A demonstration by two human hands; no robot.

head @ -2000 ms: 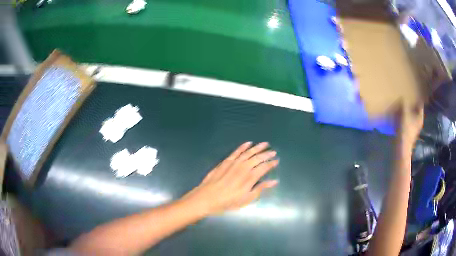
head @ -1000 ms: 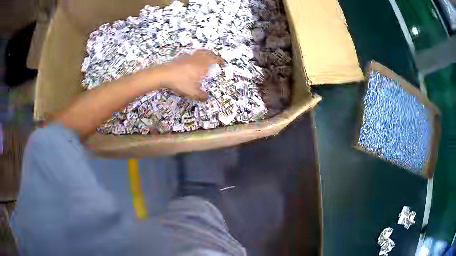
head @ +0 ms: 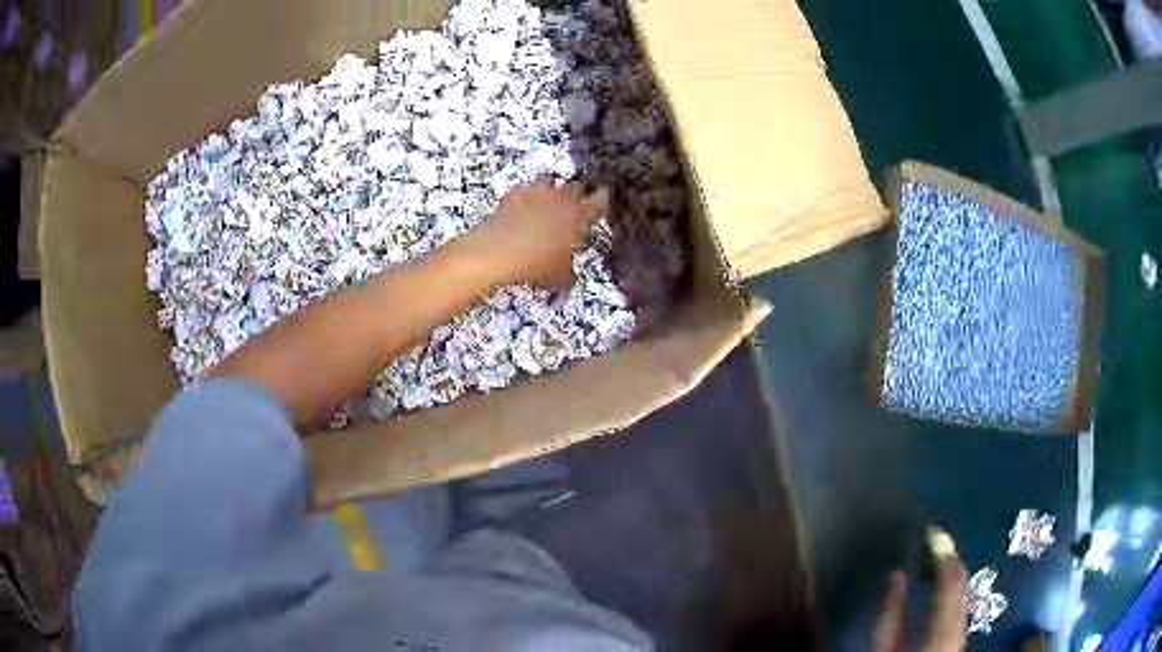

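Observation:
A large open parts carton (head: 548, 439) holds a heap of small white plastic pieces (head: 370, 153) with bits of metal. My left hand (head: 542, 236) reaches into the carton and touches the heap near its shaded right side. Its fingertips are blurred and partly hidden, so a grip on a piece cannot be told. My right hand (head: 926, 611) is at the bottom edge over the bench, blurred and cut off. Only some fingers show, with a pale wrap (head: 940, 543) on one. Two loose white clusters (head: 1031, 534) lie to its right.
A cardboard screw tray (head: 1087, 338) full of bluish screws (head: 981, 306) sits on the dark green bench (head: 816, 382). A carton flap (head: 752, 127) sticks out towards it. The green conveyor (head: 1128, 369) runs along the far right. My legs are below the carton.
The view has turned from the bench to the carton. My left hand has left the bench top and gone into the heap, lately shifting towards its shaded side. My right hand has reappeared without the cardboard tray visible.

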